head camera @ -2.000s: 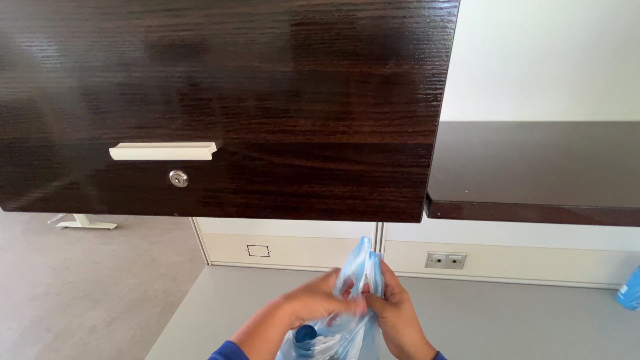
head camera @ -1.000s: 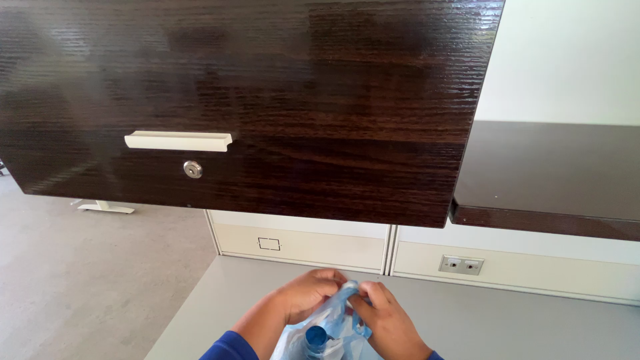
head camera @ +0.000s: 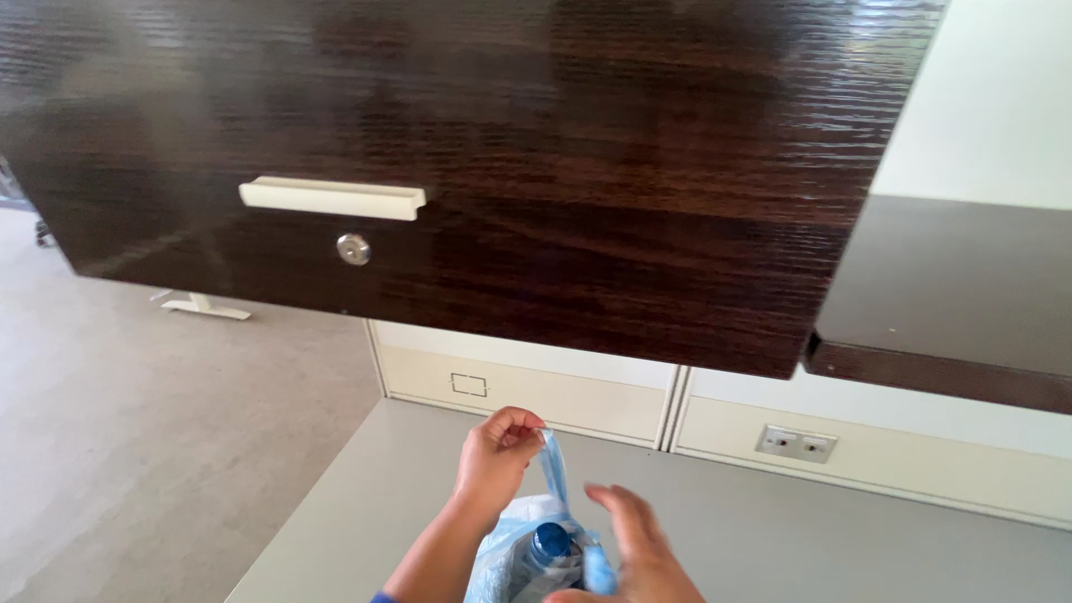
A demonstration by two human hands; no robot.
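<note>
A blue and white plastic bag (head camera: 502, 536) is at the bottom centre over the grey desk, its mouth partly open. Inside it a clear bottle with a blue cap (head camera: 551, 543) shows. My left hand (head camera: 501, 461) pinches one handle of the bag between thumb and fingers and holds it pulled up above the bottle. To the right of the bag, my right hand (head camera: 641, 553) is slightly blurred, with fingers and thumb spread around the other blue handle (head camera: 598, 569); no grip on it is visible.
A dark wood-grain cabinet door (head camera: 502, 167) with a pale handle (head camera: 332, 198) and a lock (head camera: 353, 249) hangs above the grey desktop (head camera: 754, 519). At right a dark shelf (head camera: 955, 285) juts out, above a socket plate (head camera: 796, 443) on the low partition.
The hands, together at the top of the bag one second ago, are now apart. The left has one handle raised; the right has its fingers spread. The bag's mouth is wider and the bottle cap shows more.
</note>
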